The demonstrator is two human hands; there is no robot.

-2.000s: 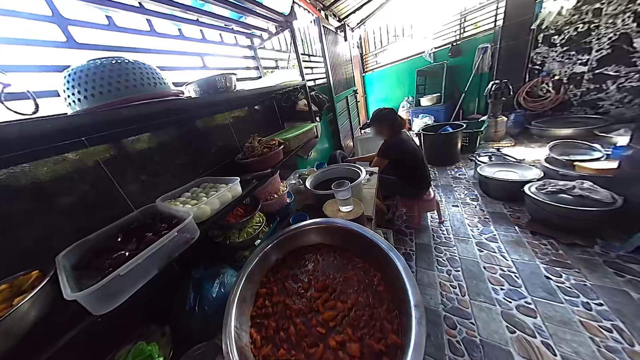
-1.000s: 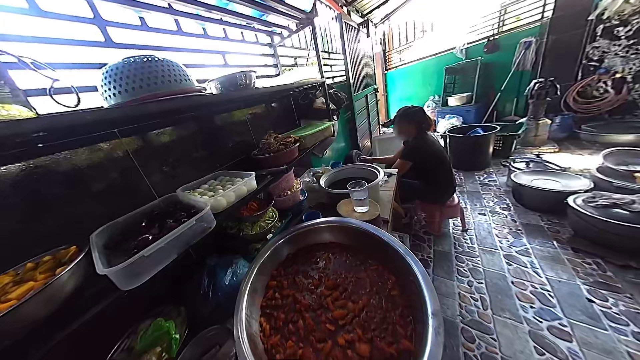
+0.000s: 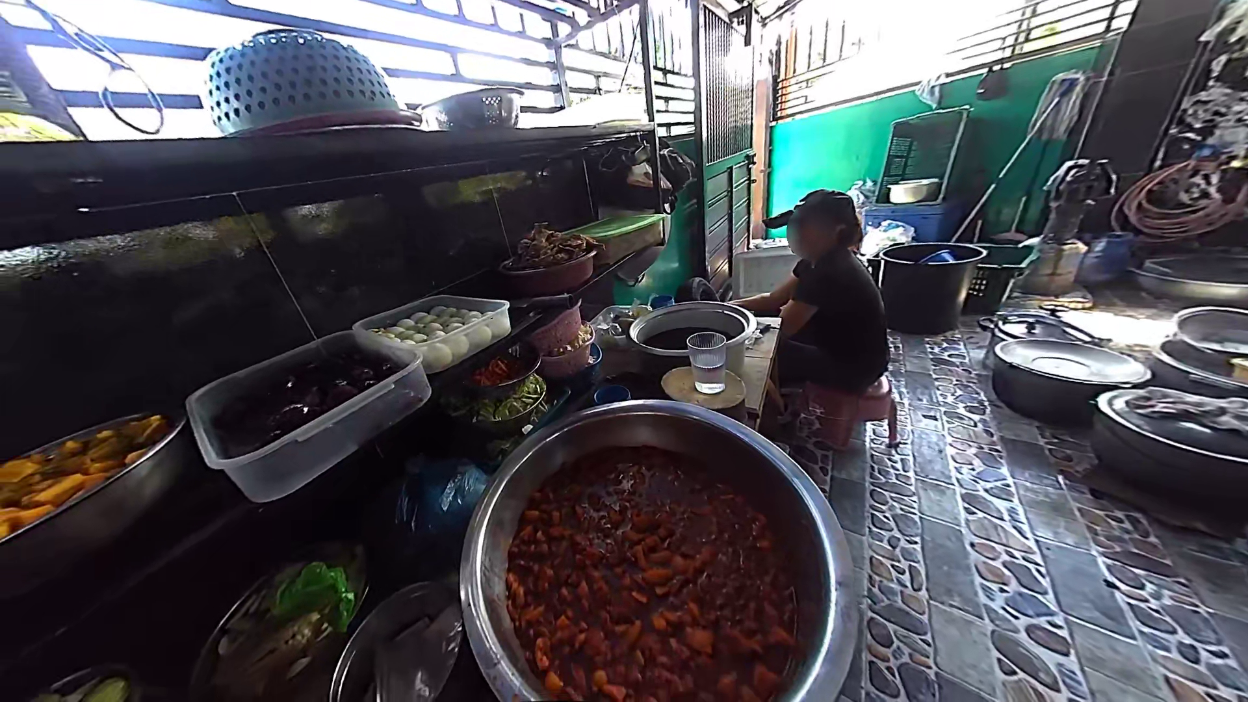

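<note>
Neither my left hand nor my right hand shows in the head view. Nearest to me, low in the middle, is a large metal basin [image 3: 837, 546] holding chunks in red sauce [image 3: 653, 585]. Behind it a clear plastic cup [image 3: 707, 363] of clear liquid stands on a round board [image 3: 678, 385], beside a pot [image 3: 749, 322] with dark contents. To the left are a plastic tub [image 3: 273, 468] of dark red food and a smaller tub [image 3: 497, 317] of peeled, egg-like white pieces. A metal bowl [image 3: 127, 497] of orange-yellow chunks is cut by the left edge.
A person [image 3: 838, 292] in a dark top sits on a pink stool [image 3: 838, 414] beyond the basin. Lidded pots [image 3: 1058, 390] stand on the tiled floor [image 3: 975, 604] at right. Bowls [image 3: 507, 375] of vegetables line the left side. A perforated basket [image 3: 297, 83] sits on the ledge.
The view has turned somewhat to the left. The seated person remains on the stool, arms toward the table. No hand of mine appears in any frame.
</note>
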